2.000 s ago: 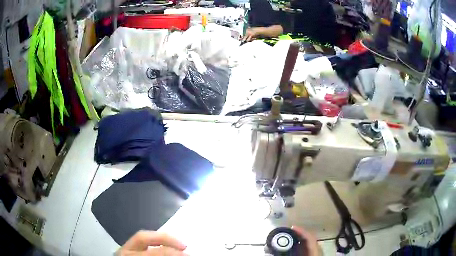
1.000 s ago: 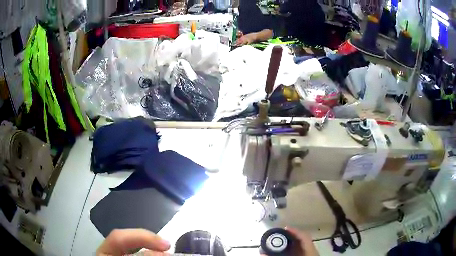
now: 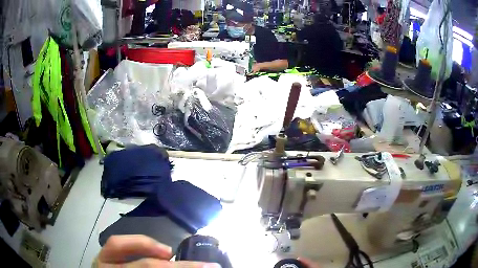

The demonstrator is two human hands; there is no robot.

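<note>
My left hand, cut off by the lower edge, is closed around a black cylinder with small lettering, which looks like a vacuum flask. A black round piece with a pale ring shows at the lower edge. A sliver of my right hand is beside it; its grip is mostly hidden. Glare hides whether the two black parts join. Behind my left hand lie a grey panel, a navy piece and a navy stack. The cream lockstitch machine stands right of the bright lamp glare.
Shears lie below the machine arm. Thread snips lie on the machine head. Plastic-bagged goods are heaped behind the table. A second machine stands far left, near hanging neon strips. A masked person sits beyond.
The view has tilted up, so table things sit lower. The black cylinder by my left hand has come into view and risen. The round piece and my right hand are now mostly cut off.
</note>
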